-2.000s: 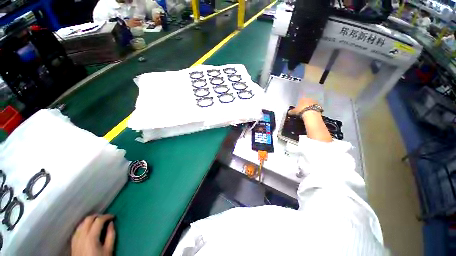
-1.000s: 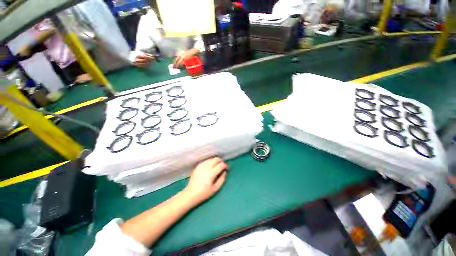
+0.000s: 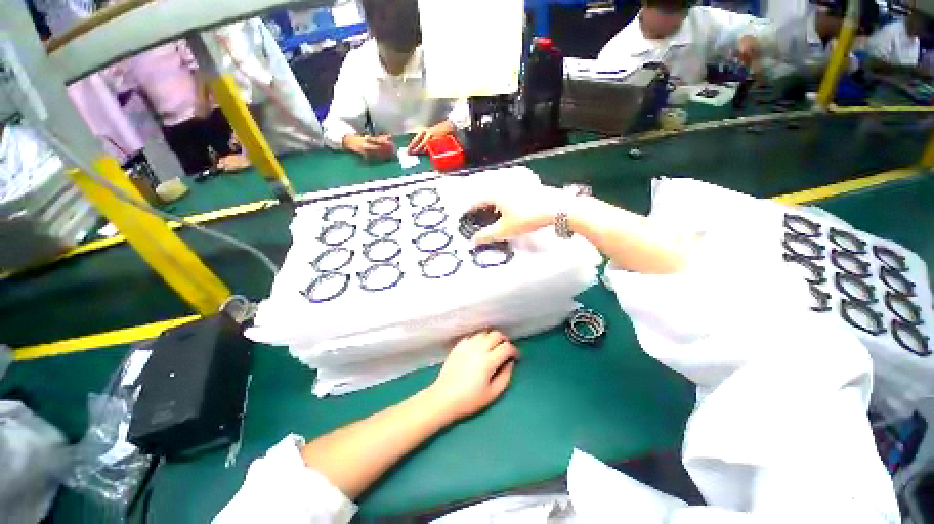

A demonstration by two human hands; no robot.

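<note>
Thin dark watch case rings (image 3: 381, 250) lie in rows on a thick white foam sheet stack (image 3: 410, 333). My right hand (image 3: 510, 220) is over the right part of this stack, its fingers on a dark ring (image 3: 478, 219) at the sheet, just above the last ring of the front row. My left hand (image 3: 478, 370) rests against the stack's front side, fingers curled; no thing shows in it. A small pile of rings (image 3: 586, 326) with bright edges lies on the green bench right of the stack.
A second foam stack (image 3: 717, 210) with rings is at the right, partly behind my right sleeve. A black box (image 3: 192, 385) and a crumpled clear bag (image 3: 108, 440) are at the left. A red bin (image 3: 446, 154) and seated workers are across the bench.
The view has turned left from the machine bed to the foam stacks. My right hand has come from the fixture to the left stack. My left hand stays beside that stack.
</note>
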